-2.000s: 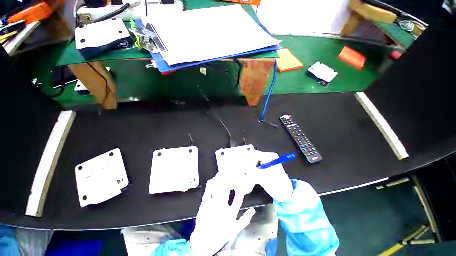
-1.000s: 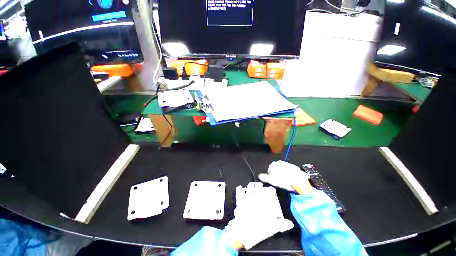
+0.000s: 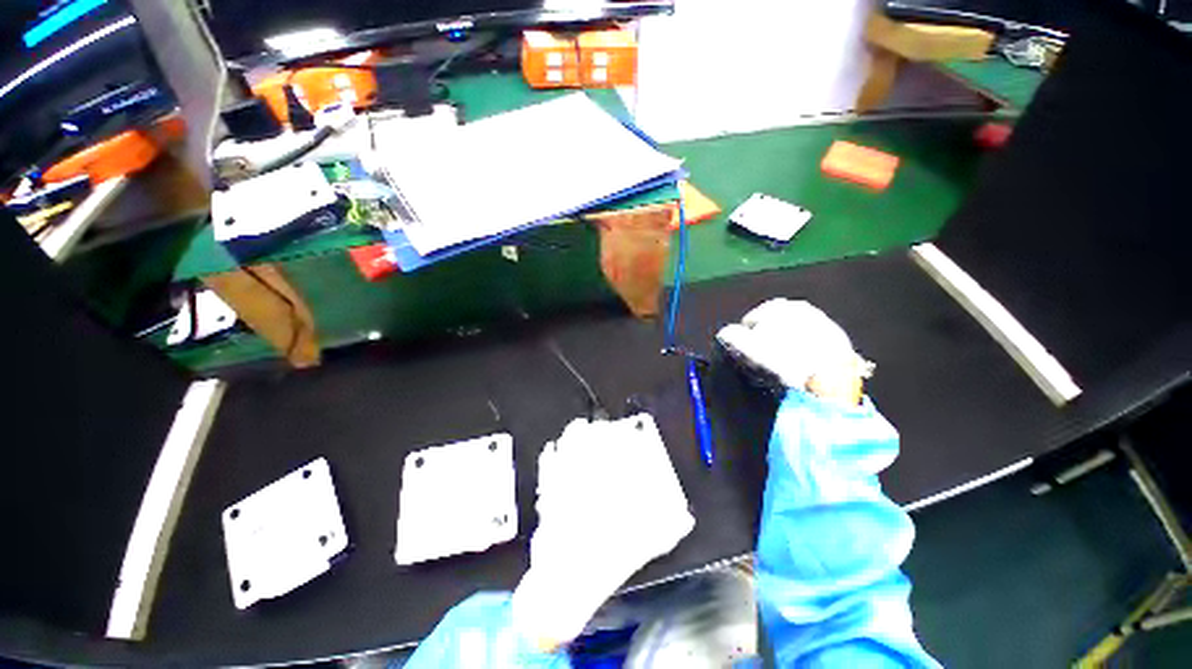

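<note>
Three flat white set-top boxes lie in a row on the black mat: the left one [image 3: 285, 533], the middle one [image 3: 458, 499] and the right one [image 3: 628, 451]. My gloved left hand [image 3: 588, 542] lies over the near part of the right box and holds it at its sides; white glove and white box blend, so the fingers are hard to tell. My gloved right hand [image 3: 791, 342] is closed over the black remote control [image 3: 748, 356], which shows only at the hand's left edge. A blue pen [image 3: 701, 416] lies between the right box and my right hand.
A green shelf holds a clipboard with papers [image 3: 523, 163] and a white box [image 3: 275, 203]. A blue cord [image 3: 678, 275] hangs from it. Behind lie a small white unit [image 3: 769, 218] and an orange block [image 3: 860, 163]. White-edged partitions [image 3: 996, 324] stand at both sides. A thin lead meets the right box.
The pen has left my right hand and lies on the mat. My right hand has moved right and away from me onto the remote. The view has tilted up, then down again.
</note>
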